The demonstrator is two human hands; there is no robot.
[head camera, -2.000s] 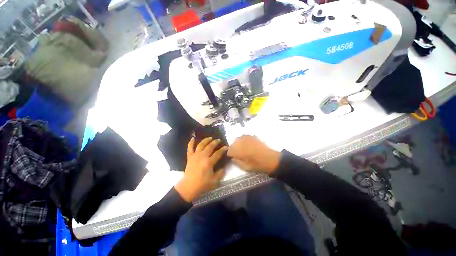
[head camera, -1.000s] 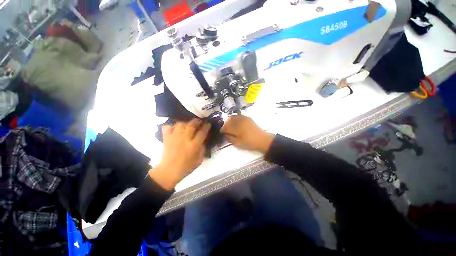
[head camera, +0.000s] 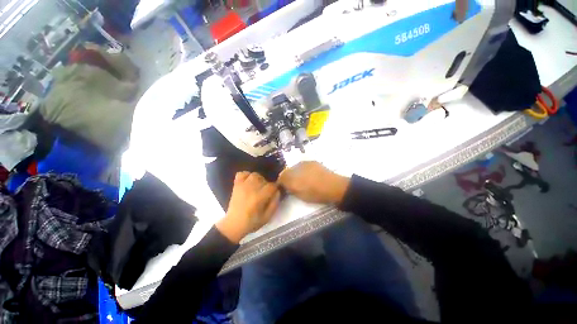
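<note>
A black cut piece (head camera: 237, 171) lies flat on the white table left of and in front of the needle area (head camera: 290, 140) of the white JACK sewing machine (head camera: 386, 76). My left hand (head camera: 252, 201) has its fingers curled on the front edge of the cloth. My right hand (head camera: 313, 182) is beside it, fingertips pinched close together at the cloth's right edge, just in front of the presser foot. The fingertips of both hands nearly meet. The needle tip is too small to make out.
A black pile (head camera: 152, 221) lies at the table's left edge beside plaid garments (head camera: 57, 234). Thread snips (head camera: 374, 133) lie on the machine bed. Scissors with orange-red and yellow handles (head camera: 545, 103) and a black cloth (head camera: 506, 76) are at the right. A measuring scale (head camera: 443, 162) runs along the front edge.
Since one second ago, my left hand has moved right and toward the table's front edge, its fingers now curled. More black cloth shows behind it. My right hand has shifted slightly toward the front edge.
</note>
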